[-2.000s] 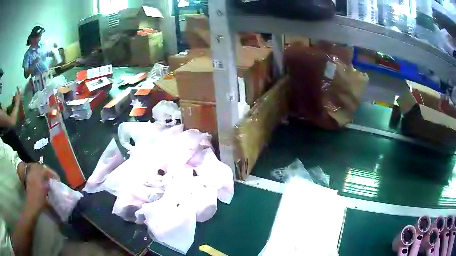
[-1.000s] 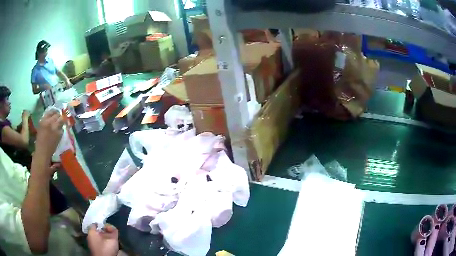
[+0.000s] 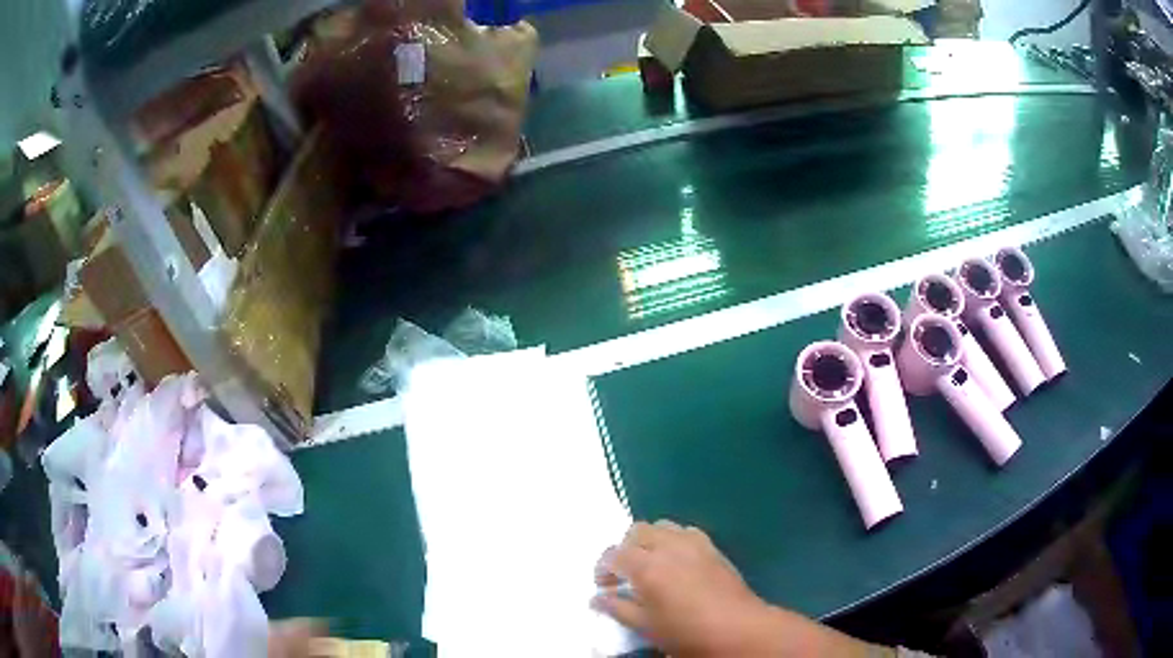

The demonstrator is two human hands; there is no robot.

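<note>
A stack of white wrapping sheets (image 3: 508, 495) lies in front of me. My right hand (image 3: 675, 585) is at its lower right edge, with bent fingers touching the sheets; whether they grip a sheet is unclear. My left hand (image 3: 299, 639) is a small, blurred part at the bottom edge, beside the heap of wrapped units (image 3: 167, 514). A short yellow strip (image 3: 367, 648) lies right by it; whether the hand holds it is unclear. Several bare pink handheld appliances (image 3: 859, 437) lie at right, round heads away from me and handles towards me.
Crumpled clear bags (image 3: 444, 345) lie behind the stack. A metal post (image 3: 142, 219) and cartons (image 3: 277, 276) stand at left. A large brown bag (image 3: 418, 109) and an open carton (image 3: 791, 58) are at the back. White wrapping (image 3: 1045, 627) shows below the table edge at right.
The view has swung right, so the neighbouring workers are out of the picture and more pink appliances show. My right hand has come in at the stack, and my left hand at the bottom edge.
</note>
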